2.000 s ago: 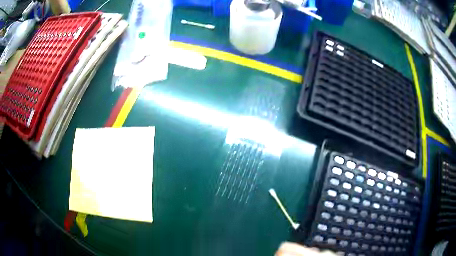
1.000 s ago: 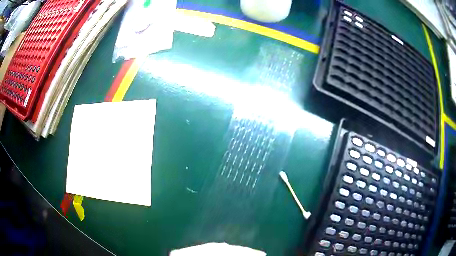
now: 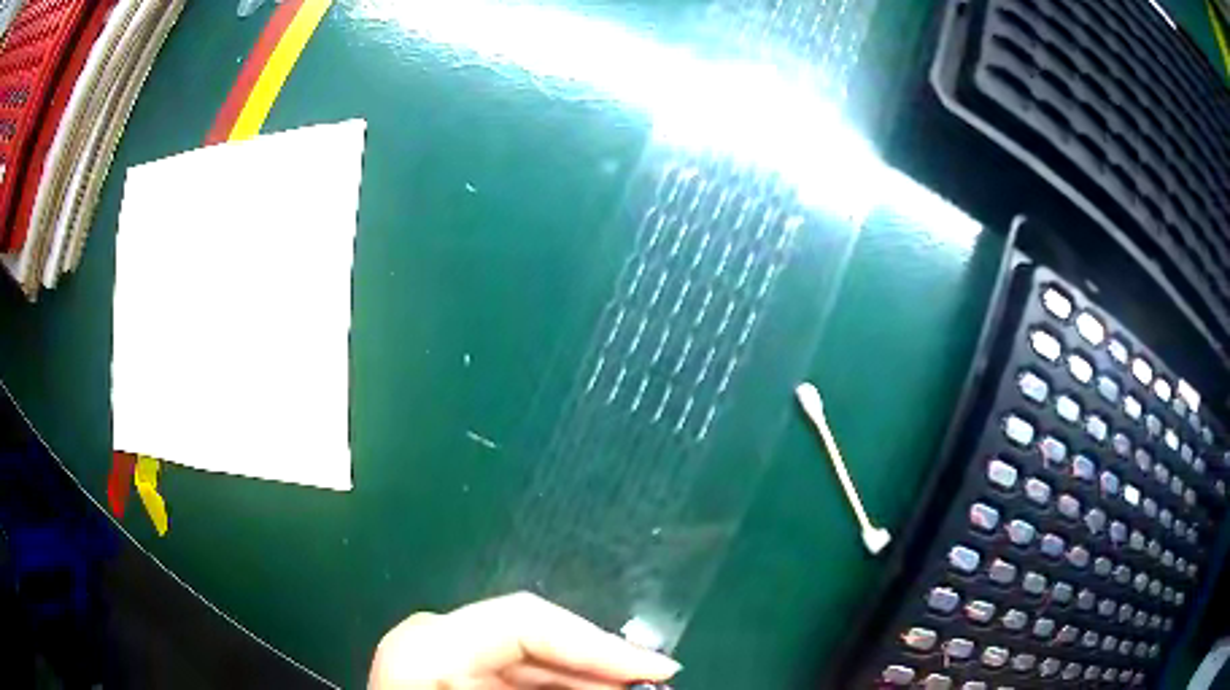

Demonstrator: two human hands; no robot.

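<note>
My left hand (image 3: 519,650) shows at the bottom edge, partly cut off, its fingers pointing right. At its fingertips a small dark component (image 3: 650,686) is just visible, mostly below the picture's edge. A clear sheet (image 3: 695,297) with rows of small oval outlines lies flat on the green table beyond the hand; glare covers its upper part. A filled black tray (image 3: 991,364) on the right holds rows of silvery ovals, some with reddish specks. A cotton swab (image 3: 843,468) lies between sheet and tray. My right hand is not in view.
A white paper sheet (image 3: 236,310) lies on the left, with red and yellow tape (image 3: 263,68) beyond and below it. Red trays (image 3: 41,81) and pale boards (image 3: 95,148) stand at the upper left edge. A second black tray (image 3: 1093,121) is at the upper right.
The view has tilted down, so the white tub and plastic bag have left the picture. My left hand shows more at the bottom edge. The fingers seen near the filled tray earlier are gone.
</note>
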